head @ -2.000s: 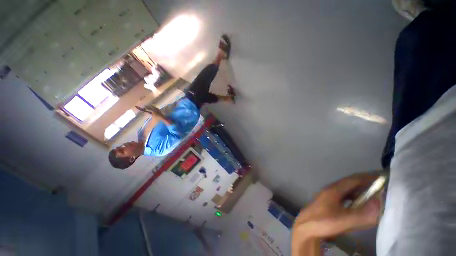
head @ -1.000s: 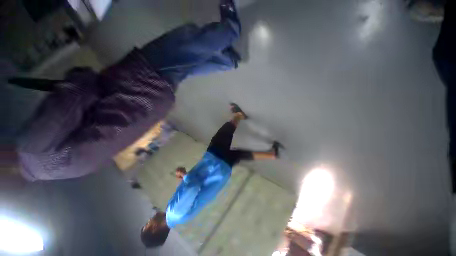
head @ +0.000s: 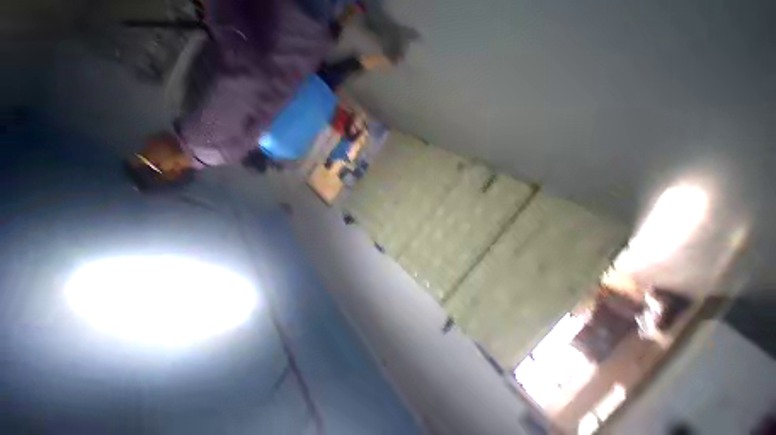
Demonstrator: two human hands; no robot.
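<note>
Neither of my hands is in the picture. The view is tilted and blurred. Nearest in front of me is a person in a purple top (head: 255,76) at the upper left. A thin dark bar (head: 162,24) shows beside this person; I cannot tell what it is or whether it is held. A person in a blue top (head: 299,119) is partly hidden behind the purple top.
Pale green lockers (head: 476,246) run along the wall. A shelf with red and blue items (head: 345,157) stands at their far end. A bright doorway or window (head: 557,365) is at the lower right. Grey floor (head: 544,85) spreads at the upper right. A bright ceiling light (head: 162,297) glares at left.
The view has swung. The lockers and bright opening show more fully. The blue-topped person is now higher and mostly behind the purple-topped person. One hand seen two seconds ago is out of view.
</note>
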